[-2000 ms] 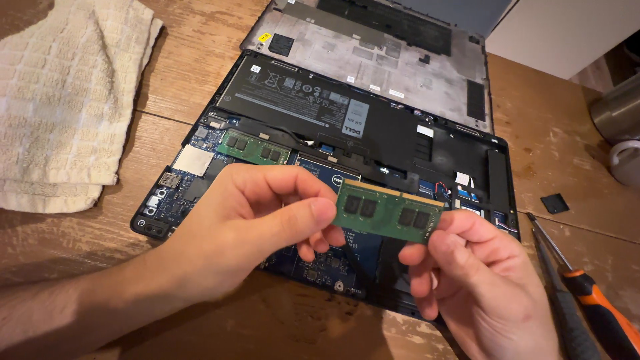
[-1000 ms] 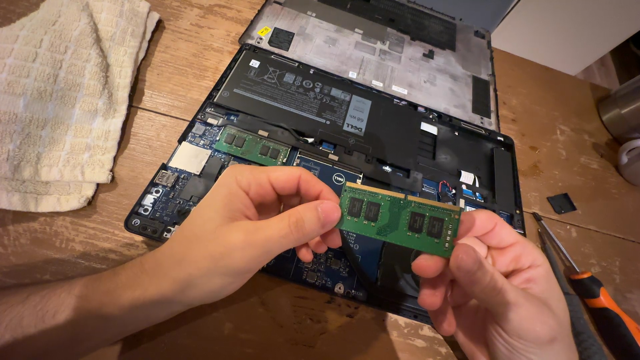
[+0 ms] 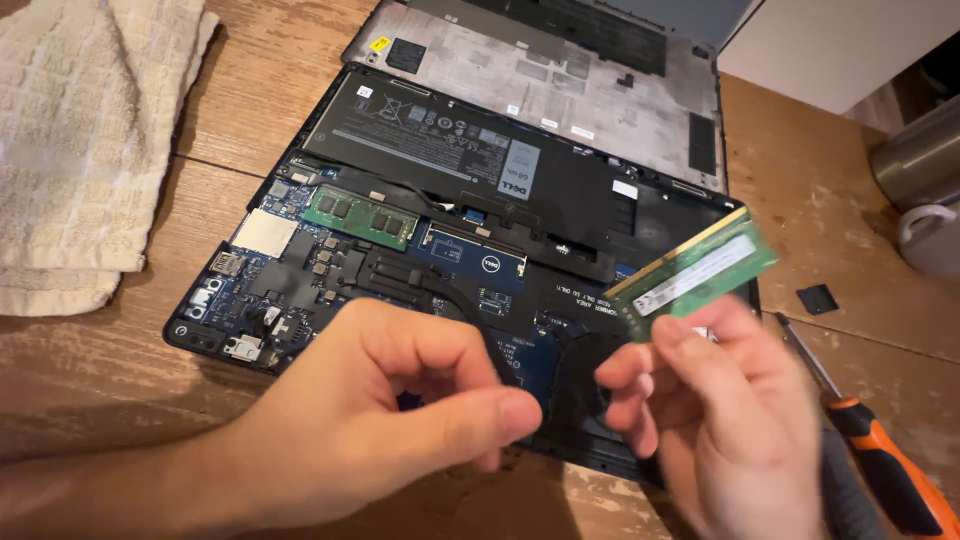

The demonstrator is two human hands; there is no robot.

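My right hand (image 3: 720, 397) pinches a green RAM module (image 3: 701, 270) between thumb and fingers, tilted, with its white label side facing up. Left of it, my left hand (image 3: 420, 405) holds nothing, its thumb near the curled fingers, above the blue motherboard (image 3: 450, 259) of an opened Dell laptop. A second green RAM module (image 3: 360, 217) lies on the board at the left, beside an unoccupied memory slot (image 3: 476, 244). Behind them sits the black battery (image 3: 442, 142). A black fan (image 3: 592, 367) is partly hidden by my right hand.
The metal bottom cover (image 3: 525, 82) lies behind the laptop. A beige cloth (image 3: 82, 142) is at the left. On the wooden table at the right are a small black square piece (image 3: 817, 299), an orange and black screwdriver (image 3: 885, 457), a white mug (image 3: 930, 240) and a metal vessel (image 3: 919, 161).
My left hand has let go of the RAM module. My right hand now holds it alone, raised and turned so that its labelled side shows instead of the side with black chips.
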